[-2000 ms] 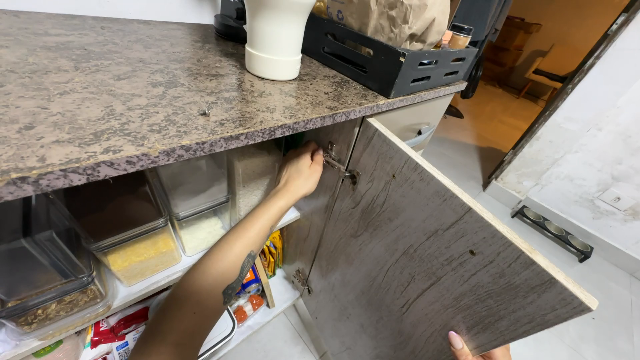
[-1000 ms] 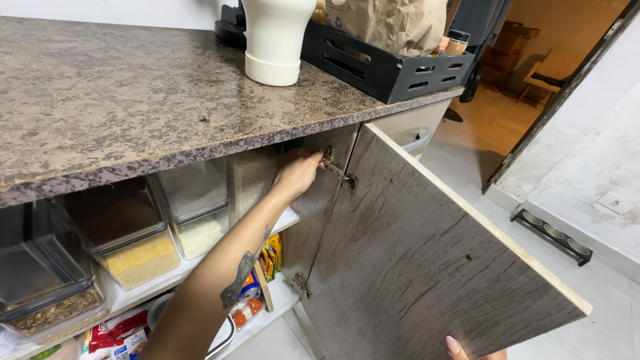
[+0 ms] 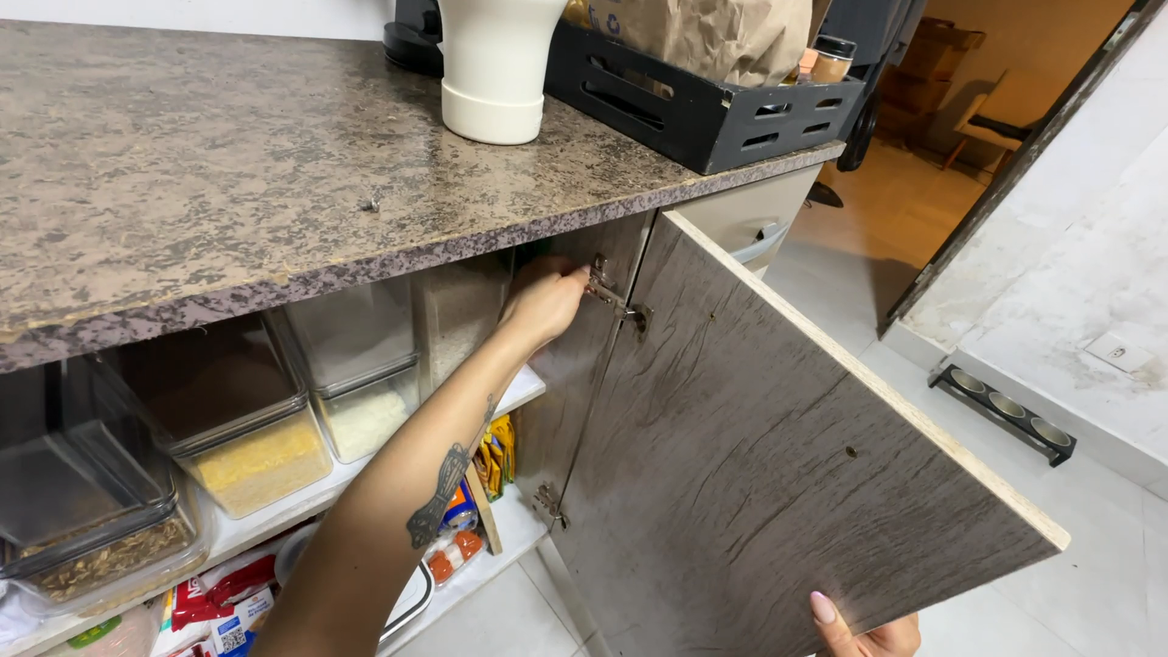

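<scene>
My left hand reaches into the cabinet, its fingertips at the upper metal hinge; whether they pinch a small part there is hidden. The hinge joins the side panel to the open wood-look cabinet door. A lower hinge sits near the cabinet floor. At the bottom of the view my right hand grips the door's lower edge, thumb on the inner face and fingers behind. A small metal piece, perhaps a screw, lies on the speckled countertop.
Clear food containers fill the upper shelf, with packets below. On the counter stand a white container and a dark crate holding a paper bag. A black rack with round bowls rests on the floor by the wall.
</scene>
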